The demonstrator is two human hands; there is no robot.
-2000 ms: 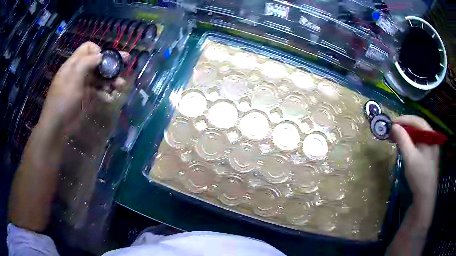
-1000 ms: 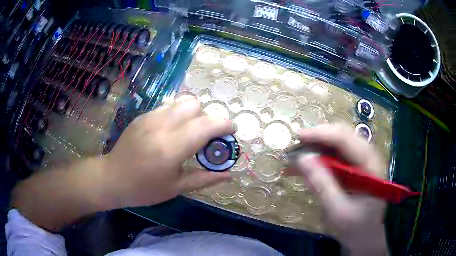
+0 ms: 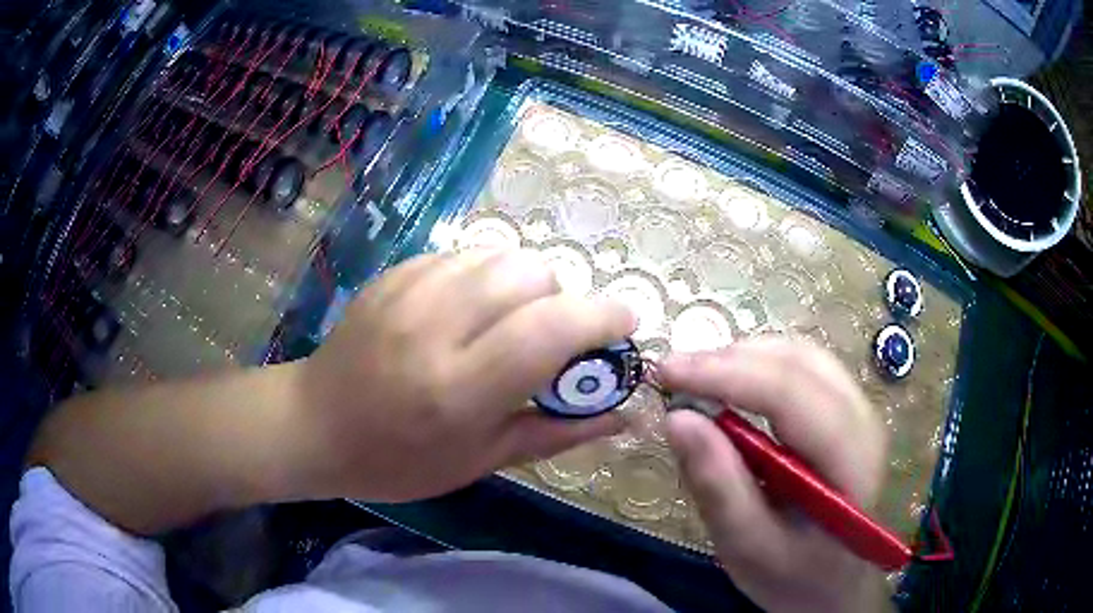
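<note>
My left hand (image 3: 444,371) holds a small loudspeaker (image 3: 587,384) between thumb and fingers, with its pale ring and round magnet facing up. My right hand (image 3: 779,443) grips a red-handled test probe (image 3: 815,489), its tip end hidden by the fingertips close to the speaker's right edge. Whether it touches the terminals cannot be told. Both hands are over the clear receiving tray (image 3: 827,407), which shows round pockets. Two speakers (image 3: 895,351) sit in it at the right, magnet side up.
A supply tray (image 3: 180,305) with rows of dark speakers and tangled red wires is at the left. Glossy stacked trays (image 3: 767,78) lie behind. A white-rimmed round object (image 3: 1019,168) stands at the upper right. A green mat (image 3: 971,479) surrounds the main tray.
My left hand came from the supply tray over the main tray with a speaker. My right hand let go of a speaker at the right and moved beside it, still holding the red probe.
</note>
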